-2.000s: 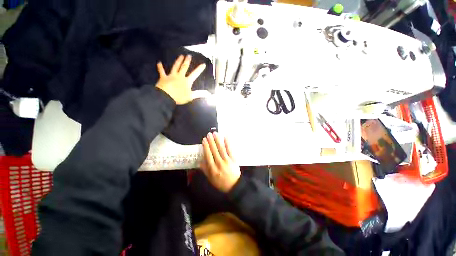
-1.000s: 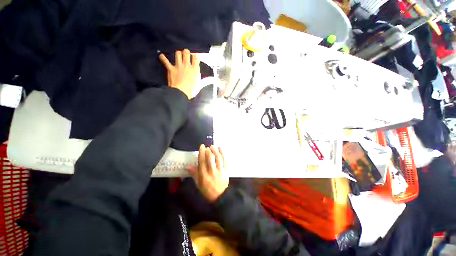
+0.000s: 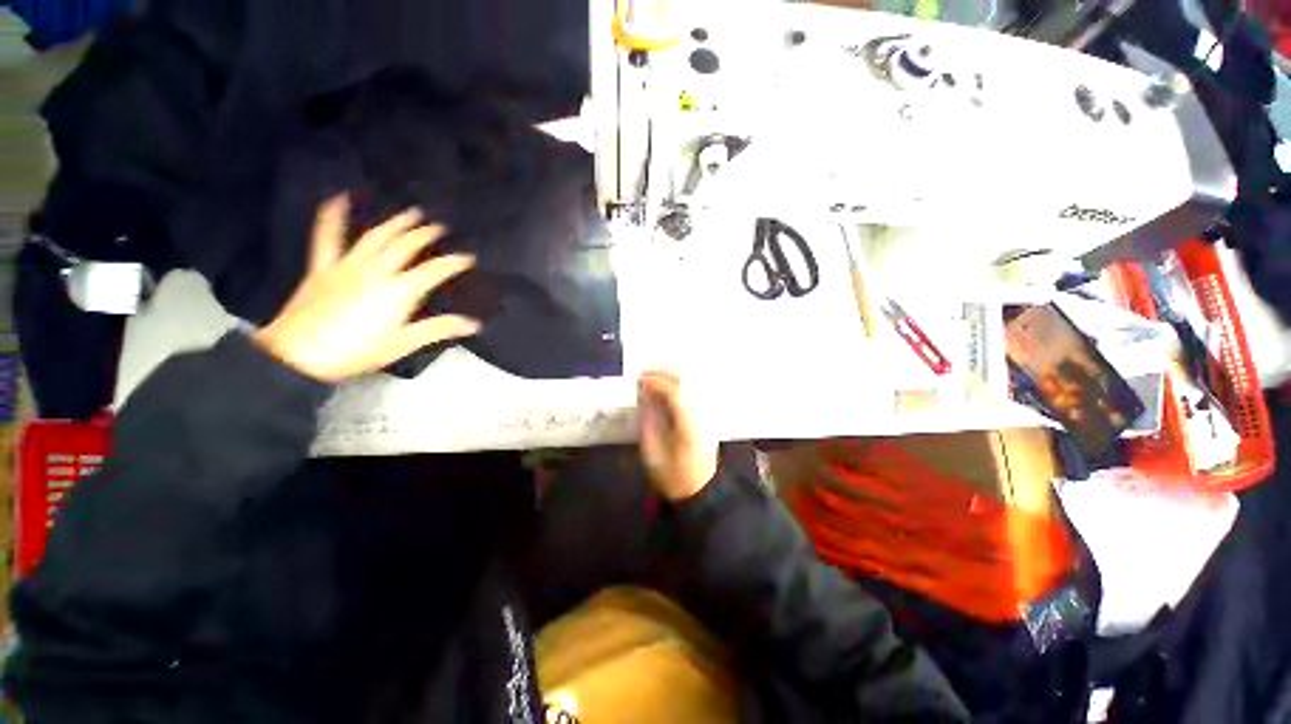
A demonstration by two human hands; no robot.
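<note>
A dark garment (image 3: 467,170) lies spread over the table left of the needle area (image 3: 623,219) of the white sewing machine (image 3: 850,127). My left hand (image 3: 371,297) is over the garment's lower left part, palm down with fingers spread, holding nothing; whether it touches the cloth cannot be told. My right hand (image 3: 673,431) is at the table's front edge, just below the garment's right corner. Its fingers are blurred and partly foreshortened, and whether they hold anything cannot be told.
Black-handled scissors (image 3: 780,260), a thin tan stick (image 3: 861,283) and red-handled snips (image 3: 917,340) lie right of the needle. A dark phone-like rectangle (image 3: 1073,375) and a red basket (image 3: 1229,382) are farther right. Another red basket (image 3: 64,474) stands at left.
My left hand has moved left and towards me, away from the needle area. My right hand stays at the front edge, now more foreshortened. The camera view has shifted.
</note>
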